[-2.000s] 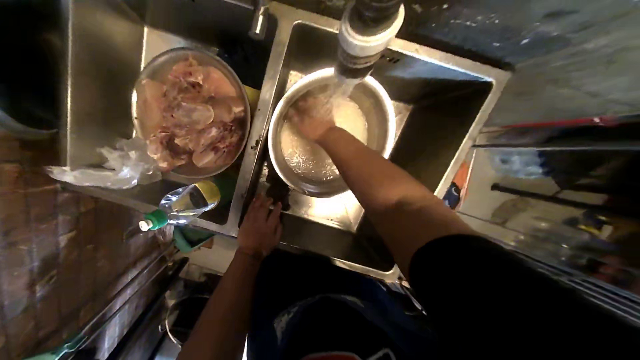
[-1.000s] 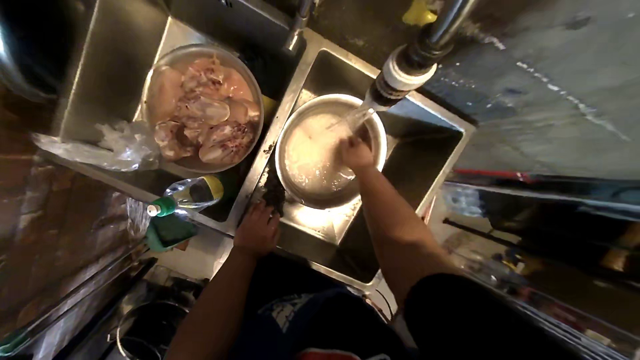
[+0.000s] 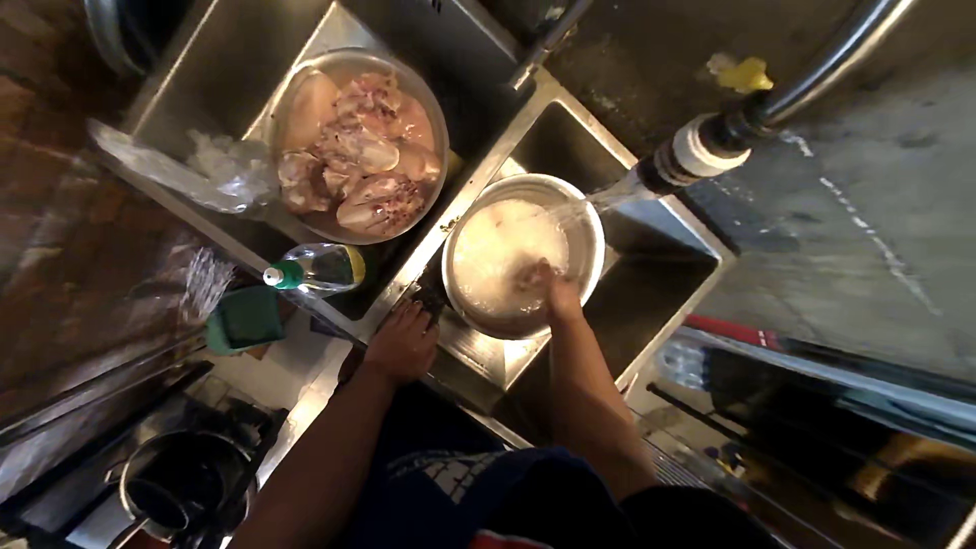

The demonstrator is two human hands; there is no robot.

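Note:
Water runs from the faucet nozzle point(image 3: 690, 156) into a round metal bowl point(image 3: 524, 256) of cloudy, whitish liquid, which stands in the right basin of a steel sink. My right hand point(image 3: 547, 284) dips into the liquid near the bowl's lower right side; its fingers are blurred and partly under the surface. On the sink's front rim, by the divider, rests my left hand point(image 3: 402, 341), with nothing seen in it. A second metal bowl point(image 3: 438, 126) with raw chicken pieces point(image 3: 362, 152) in pinkish liquid sits in the left basin.
A clear bottle with a green cap point(image 3: 324, 268) leans at the left basin's front edge. A clear plastic bag point(image 3: 206, 168) lies over the left rim. Below stand a green container point(image 3: 244, 319) and a dark pot point(image 3: 183, 480). A chrome faucet pipe point(image 3: 835, 65) reaches in from the upper right.
My right hand has moved from the bowl's far left part to its near right side. My left hand stays on the sink rim. The view has turned and shifted.

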